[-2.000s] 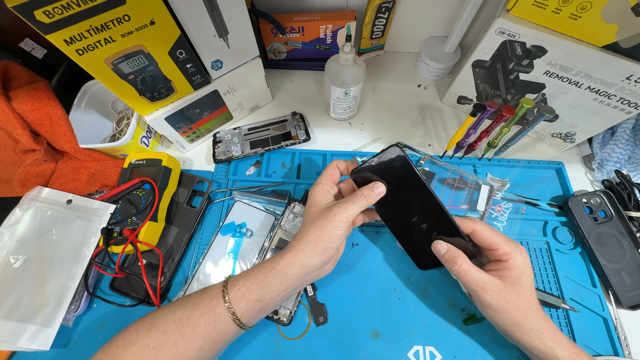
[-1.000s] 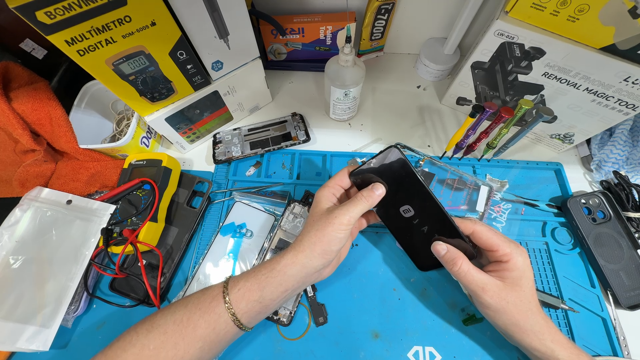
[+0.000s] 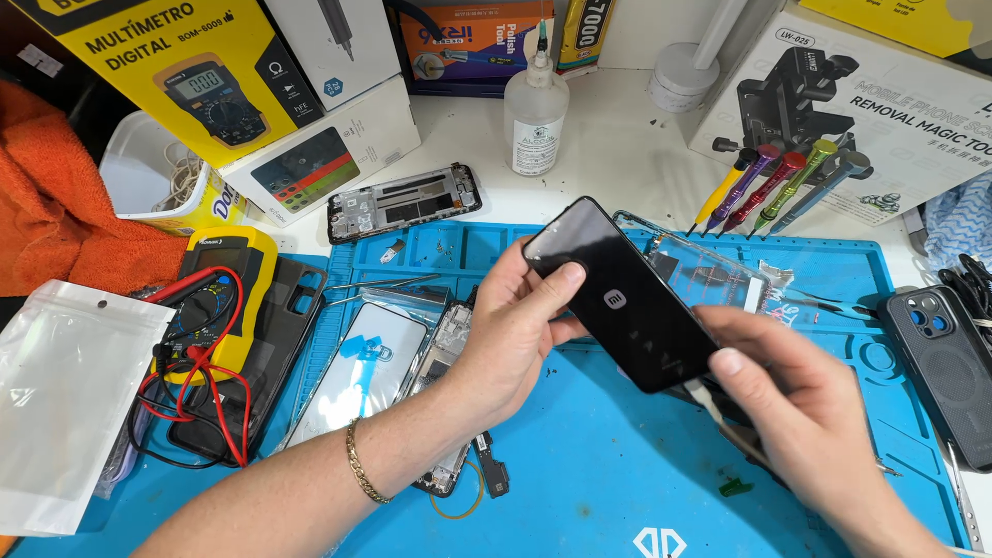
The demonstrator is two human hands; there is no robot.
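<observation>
A black smartphone (image 3: 620, 298) with a lit logo on its dark screen is tilted above the blue repair mat (image 3: 589, 465). My left hand (image 3: 519, 318) grips its upper left end, the thumb on the glass. At the lower right end my right hand (image 3: 790, 387) holds it by the edge, thumb at the corner. A pale cable (image 3: 705, 399) shows under that end; whether it is plugged in is hidden. Behind the phone lies a clear-edged phone frame or cover (image 3: 713, 271). Left of my left hand are an opened phone chassis (image 3: 446, 349) and a white-faced screen panel (image 3: 368, 364).
A yellow multimeter (image 3: 225, 302) with red and black leads lies left, beside a white pouch (image 3: 70, 403). Behind stand an alcohol bottle (image 3: 535, 116), several screwdrivers (image 3: 767, 186) and a white tool box (image 3: 860, 116). A cased phone (image 3: 938, 372) lies right, near tweezers (image 3: 961, 496).
The phone's logo, absent at first, is now lit. My right hand has shifted its hold at the lower end, and the phone has moved a little to the left, uncovering a pale cable.
</observation>
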